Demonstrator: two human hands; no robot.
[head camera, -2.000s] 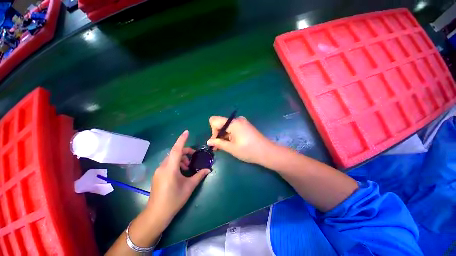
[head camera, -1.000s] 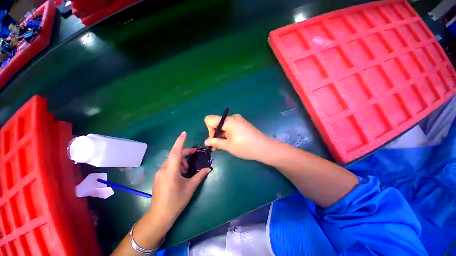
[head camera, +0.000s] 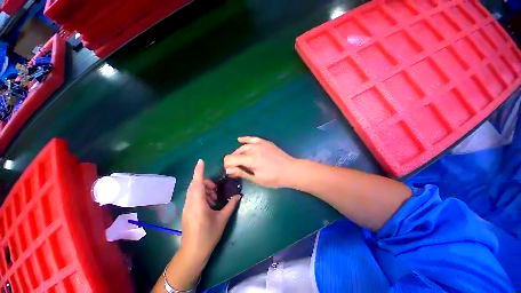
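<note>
A small round dark watch head (head camera: 229, 189) is held just above the green bench at the centre. My left hand (head camera: 207, 212) grips its edge between thumb and fingers from the left. My right hand (head camera: 260, 163) is at its upper right side, with the fingertips close to its rim. A thin dark tool (head camera: 246, 170) lies low across my right hand's fingers, mostly hidden by them. Whether its tip touches the watch head cannot be seen.
A white bottle (head camera: 137, 190) lies left of my left hand. A blue stick (head camera: 157, 228) rests on a white paper piece (head camera: 124, 228). Red pocketed trays stand left (head camera: 40, 229) and right (head camera: 400, 123). A red bin of mixed parts (head camera: 56, 71) is at far left.
The dark tool in my right hand has tipped from upright to nearly flat, and the hand has turned over the watch head. The view has shifted, so the bottle and left trays appear lower.
</note>
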